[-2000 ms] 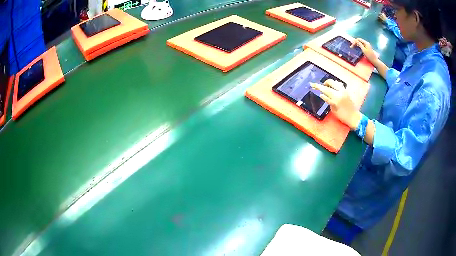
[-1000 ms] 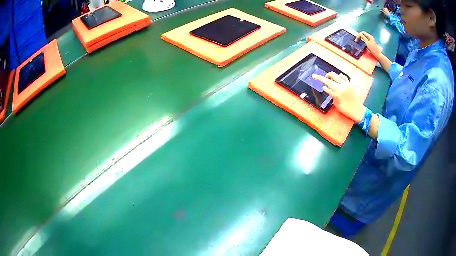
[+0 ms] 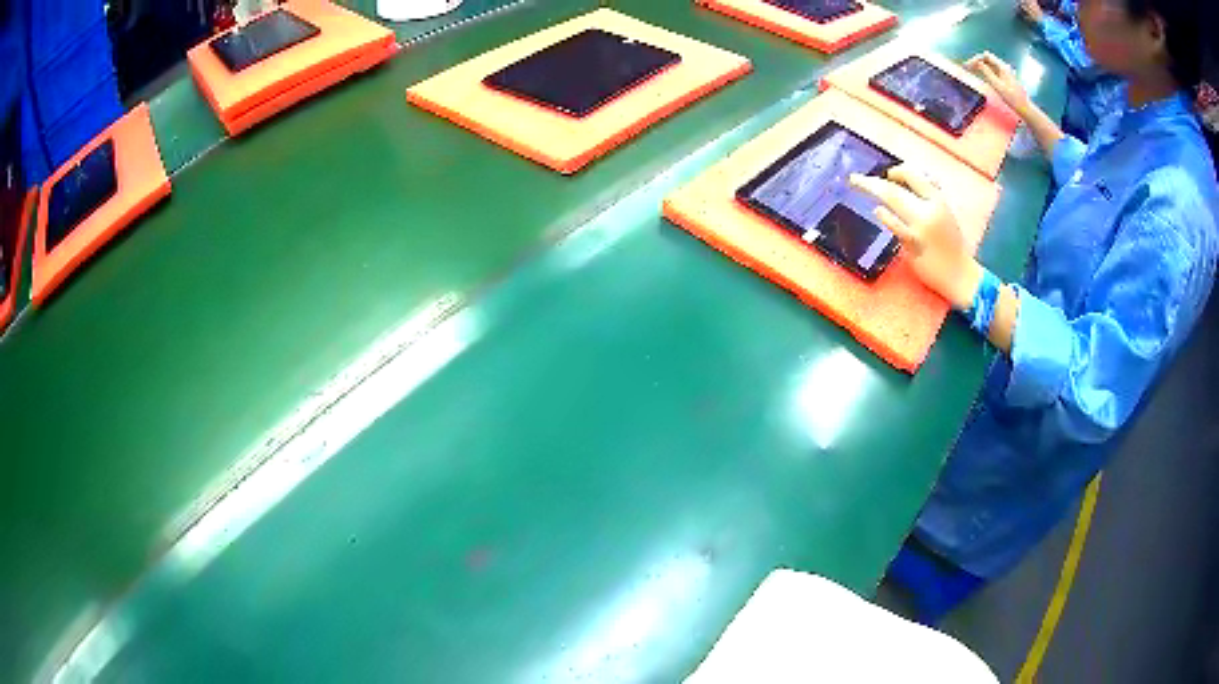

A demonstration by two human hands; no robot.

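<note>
Neither of my hands is in view. The nearest tablet (image 3: pixel 789 187) lies on an orange foam pad (image 3: pixel 749 247) at the right of the green bench. Its lit screen shows a pale page with a dark block. Another person's hand (image 3: pixel 922 234), with a blue wrist band, is over its right side. A second tablet (image 3: pixel 929 94) lies on a pad just behind, with another blue-sleeved hand (image 3: pixel 1000 83) by its far edge. A dark tablet (image 3: pixel 584 71) lies on a separate pad (image 3: pixel 461 100) at the centre back.
A person in a blue smock (image 3: pixel 1116 267) is at the bench's right edge. Stacked pads (image 3: pixel 301 67) with a tablet stand at the back left, another pad (image 3: pixel 127 187) with a tablet at far left. A white shape (image 3: pixel 842 641), unclear what, is cut by the bottom edge. The green bench (image 3: pixel 535 441) has glare.
The centre back pad with its tablet has shifted slightly left. The hand over the nearest tablet has moved slightly, and the farther hand has drawn back from its screen. The view has shifted a little.
</note>
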